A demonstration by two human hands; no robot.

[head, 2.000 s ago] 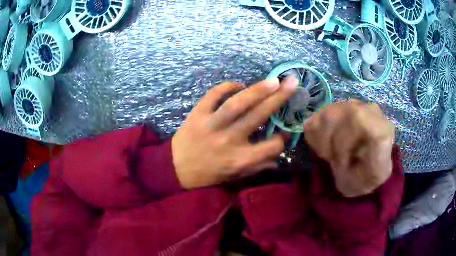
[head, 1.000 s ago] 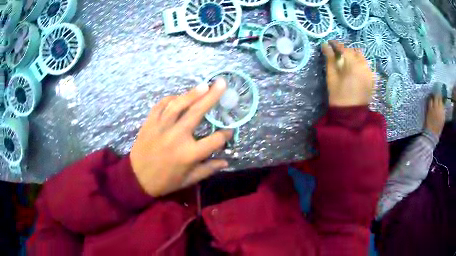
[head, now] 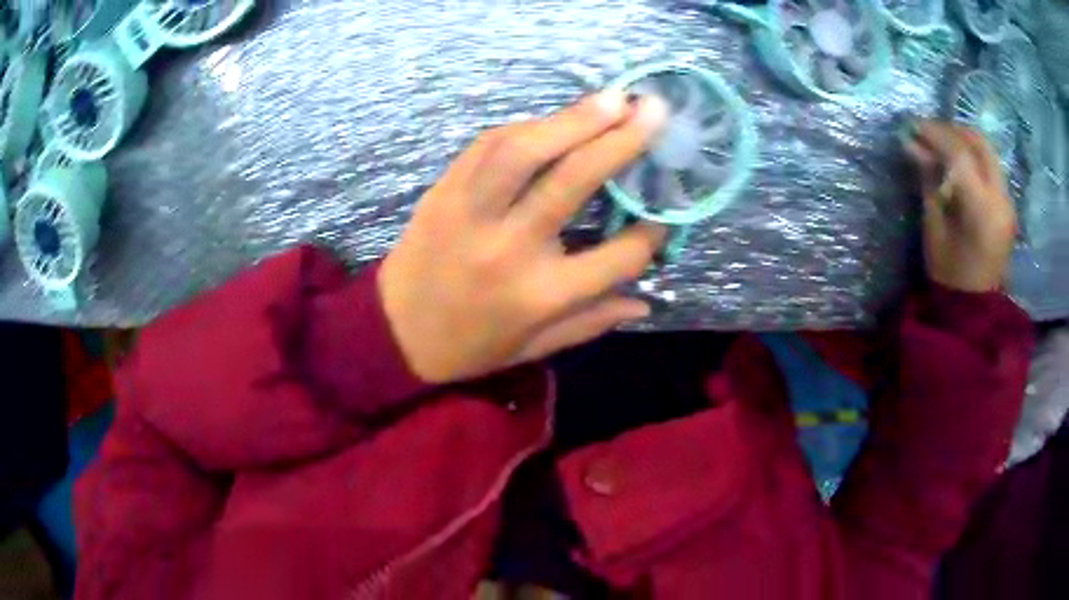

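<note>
An open mint-green fan head [head: 746, 147] with pale blades around a plain round hub lies on the silver sheet in front of me. My left hand [head: 516, 240] holds it from the left, with two fingertips over the upper left of the ring and blades and other fingers by its neck. The neck points towards me and is mostly hidden by these fingers. My right hand [head: 967, 211] is away from the fan head, over the sheet at the right, with fingers curled. It is blurred, and I cannot tell what it holds.
Mint-green fans with dark blue centres [head: 84, 106] stand along the left edge. Another open fan head [head: 832, 35] lies at the top right, with more green fans and spoked grilles [head: 982, 100] beyond it. The silver bubble sheet [head: 317, 129] covers the bench. A grey sleeve shows at the right edge.
My right hand has moved from beside the fan head to the far right; one second ago a brass-coloured tool showed in it. My left hand stays on the fan head. The camera view has shifted.
</note>
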